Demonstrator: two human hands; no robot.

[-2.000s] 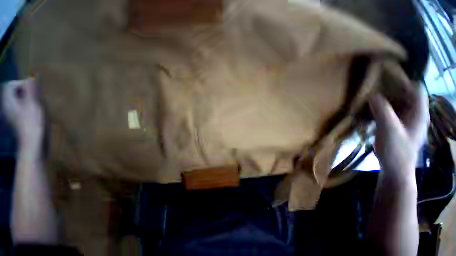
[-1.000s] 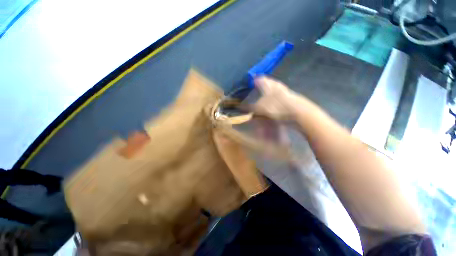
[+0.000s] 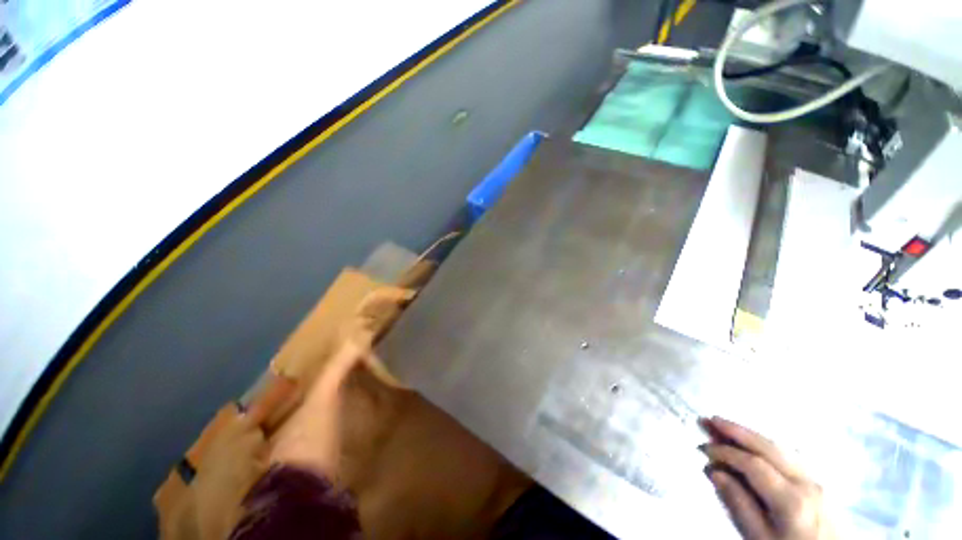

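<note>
Tan-brown bags [image 3: 411, 454] lie low at the left, beside and below the table edge. A redder-brown patch [image 3: 276, 399] and small black labels [image 3: 187, 469] show on them. My left hand [image 3: 371, 322] is blurred against the bags, with the forearm and a dark red sleeve below it; its fingers blend into the brown material, so its grip cannot be told. My right hand [image 3: 762, 480] is at the lower right over the metal table, fingers loosely curled and a little apart, with nothing seen in it.
The grey metal table [image 3: 527, 285] bears a green sheet [image 3: 665, 111] and a white strip [image 3: 717, 232]. The white machine [image 3: 918, 179], with a pale looped hose [image 3: 728, 79], stands at right. A blue bin edge [image 3: 504, 177] sits by the table's left edge. A yellow-and-black edge line [image 3: 264, 174] borders the grey floor.
The brown bag moved from in front of me down to the lower left. My right hand left it and came to the table at the lower right. The view swung towards the machine.
</note>
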